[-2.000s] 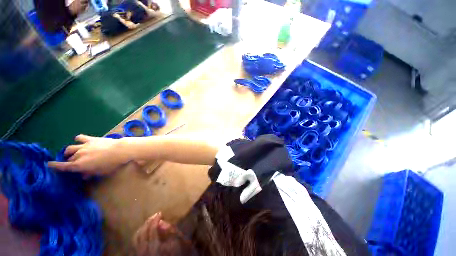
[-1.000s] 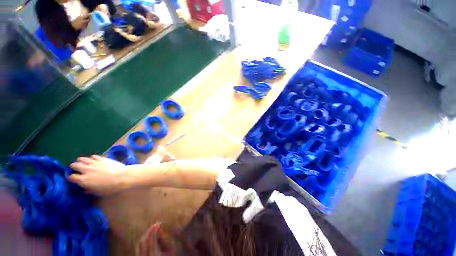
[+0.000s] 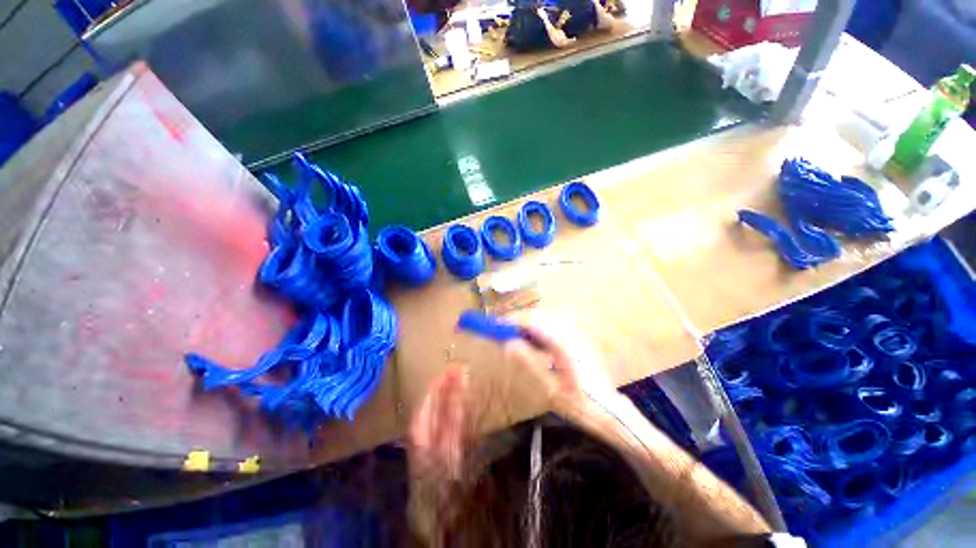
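My right hand (image 3: 557,364) is shut on a blue strip-like piece (image 3: 487,324), held above the board. My left hand (image 3: 439,423) is beside it, blurred, with fingers raised and nothing visible in it. A row of blue oval rings (image 3: 501,238) stands along the board's back edge. A larger blue ring stack (image 3: 405,255) stands at the row's left end. A heap of nested blue pieces (image 3: 332,332) with fanned tails lies left of my hands.
A grey metal box (image 3: 128,278) with pink stains is at left. A green belt (image 3: 514,139) runs behind the board. A pile of blue straps (image 3: 829,203) and a green bottle (image 3: 933,123) are at right. A blue crate (image 3: 952,278) full of rings is at lower right. A small pad (image 3: 512,284) lies near the rings.
The view has swung left. My right hand has left the heap and now holds a blue piece over the board. My left hand shows more fully.
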